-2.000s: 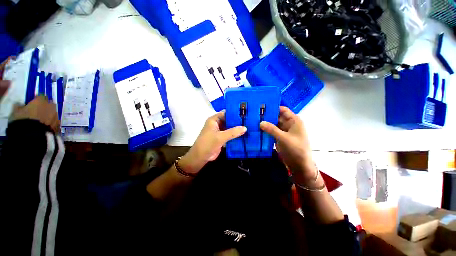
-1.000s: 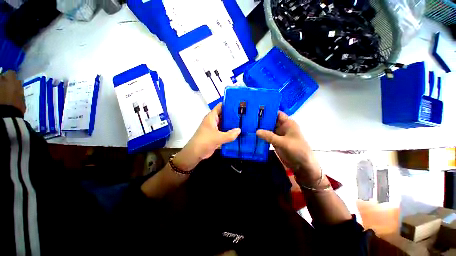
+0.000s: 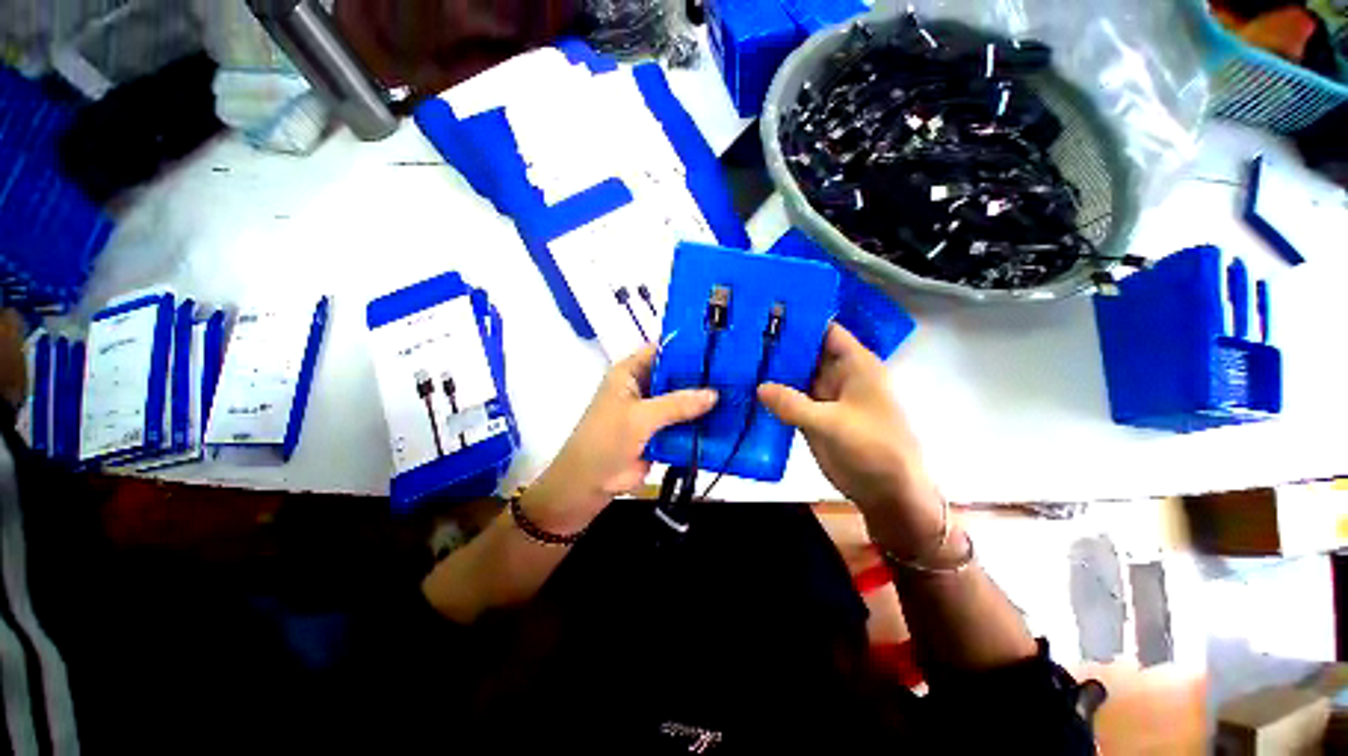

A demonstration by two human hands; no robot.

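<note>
A blue insert tray (image 3: 747, 355) is held up at the table's front edge. Two metal-tipped plugs of a black USB cable (image 3: 716, 318) lie side by side in its upper part. The cords run down the tray, and a dark bundle of the cable hangs below its lower edge. My left hand (image 3: 628, 428) grips the tray's left side, thumb on the front. My right hand (image 3: 850, 421) grips its right side, thumb on the front. Behind it, the stack of empty trays (image 3: 875, 313) is mostly hidden.
A basin (image 3: 1131, 177) heaped with black cables stands behind right. Fanned retail boxes (image 3: 591, 244) lie mid-table; more boxes (image 3: 441, 387) lie stacked left of them. Finished packs (image 3: 266, 377) stand at left. A blue box group (image 3: 1183, 340) is at right, a vacuum flask (image 3: 333, 67) at far left.
The view has shifted, showing more of the table's far side. A cable bundle now shows below the tray, and the cords have moved. The co-worker's arm has moved left, mostly out of view.
</note>
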